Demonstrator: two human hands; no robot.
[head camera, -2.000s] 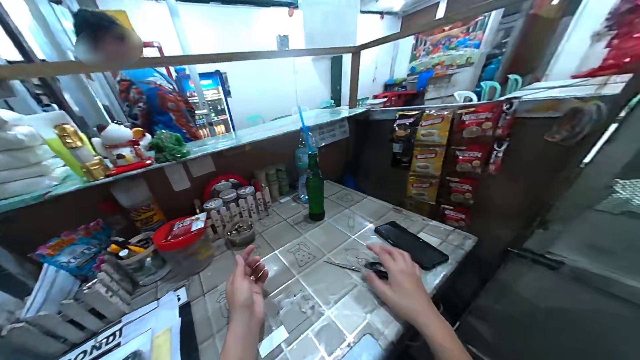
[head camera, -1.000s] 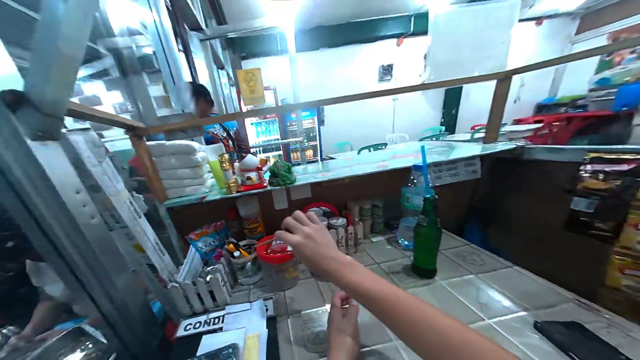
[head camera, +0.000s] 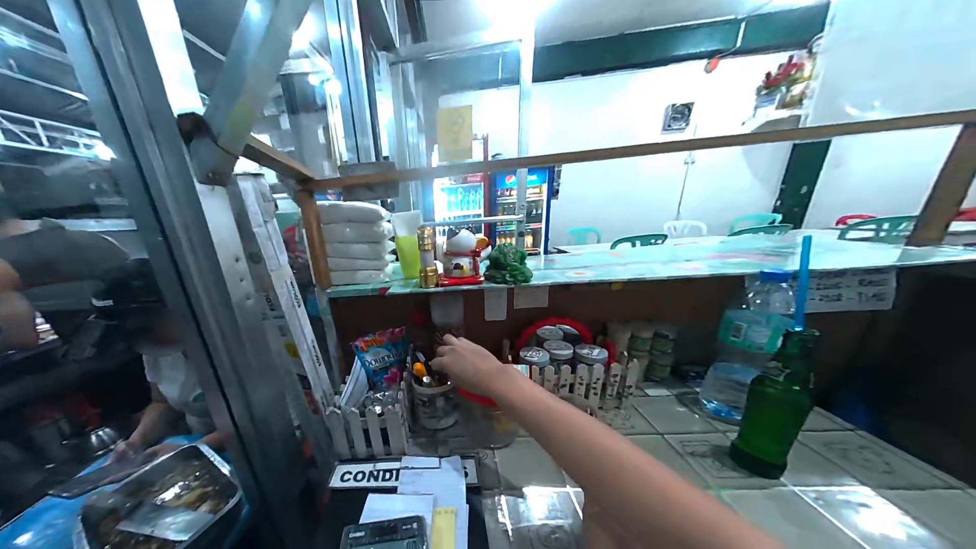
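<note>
My right hand (head camera: 469, 364) reaches from the lower right over a clear plastic tub with a red rim (head camera: 492, 431). Its fingertips are beside the pens (head camera: 421, 372) that stand in a clear cup (head camera: 435, 406), near a small dark red thing behind them. The fingers are bent down, and whether they hold anything is hidden. Right of the hand, several jars with metal lids (head camera: 559, 350) stand behind a small white picket fence (head camera: 587, 383). A calculator (head camera: 385, 534) lies on papers (head camera: 431, 484) below the tub. My left hand is not in view.
On the tiled counter's right stand a green glass bottle (head camera: 776, 408) and a water bottle (head camera: 743, 347) beside a blue straw. A candy bag (head camera: 381, 354) is left of the cup. A metal post (head camera: 221, 343) rises at left; beyond it, a person's hands are near a food tray (head camera: 160, 499).
The view has swung left. My right hand has moved from beside the phone to the pen cup. My left hand, low in both earlier frames, is out of view.
</note>
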